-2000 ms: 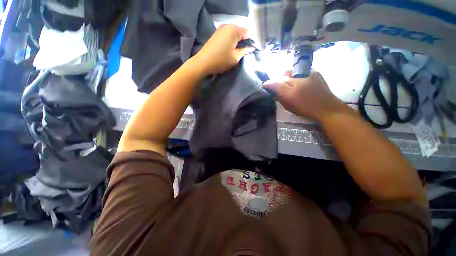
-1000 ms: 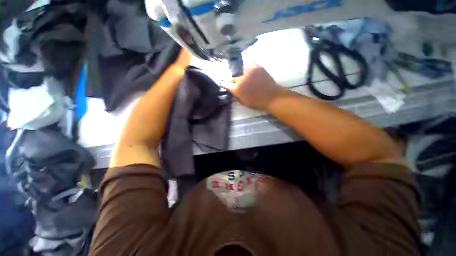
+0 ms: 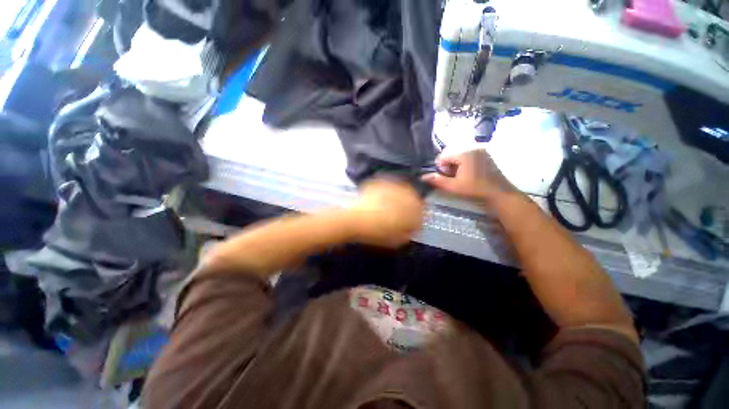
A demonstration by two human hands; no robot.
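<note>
The dark grey garment piece (image 3: 364, 88) lies left of the needle area and hangs toward the table's front edge. My left hand (image 3: 392, 212) is blurred at its lower end, near the front edge; its fingers are hidden. My right hand (image 3: 470, 174) pinches the garment's dark edge between thumb and fingers, in front of the presser foot area. The white sewing machine (image 3: 551, 76) with a blue stripe and "JACK" lettering stands above and right of my hands.
Black scissors (image 3: 587, 192) lie right of my right hand, beside pale blue-grey scraps (image 3: 635, 164) and a white label (image 3: 642, 254). A crumpled dark grey pile (image 3: 120, 176) with a white bundle (image 3: 164, 64) is at left. A pink object (image 3: 654, 16) sits on the machine.
My left hand has moved from beside the needle down to the table's front edge. The garment part that hung over the front edge now lies farther back. The camera view has shifted.
</note>
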